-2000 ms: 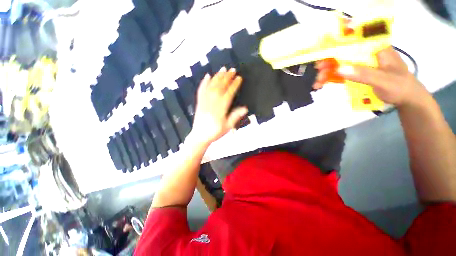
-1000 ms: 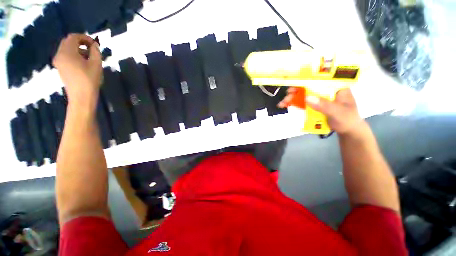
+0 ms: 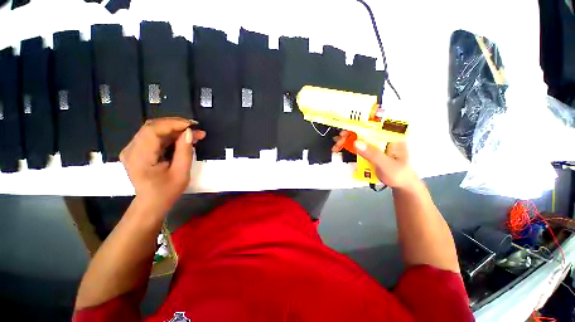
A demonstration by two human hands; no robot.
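Black panels (image 3: 170,69) with notched ends lie overlapped in a long row on the white table, several showing a small grey rectangle (image 3: 206,97). My right hand (image 3: 388,157) grips the yellow hot glue gun (image 3: 337,108) by its handle, fingers at the orange trigger. The gun's nozzle points left over the row's right part, near a grey rectangle. My left hand (image 3: 161,154) is above the row's lower edge, pinching a small black piece (image 3: 191,122) between thumb and fingertip; most of the piece is hidden.
A clear plastic bag (image 3: 517,157) and a bag of black parts (image 3: 470,88) lie on the table's right. A black cord (image 3: 378,44) crosses behind the gun. A cardboard box (image 3: 165,264) is below the table edge, partly behind my left arm. Orange cord (image 3: 521,217) lies lower right.
My left hand has come from the loose pieces between the rows to the near row, pinching a small black piece. The view has shifted right. The glue gun stays in my right hand.
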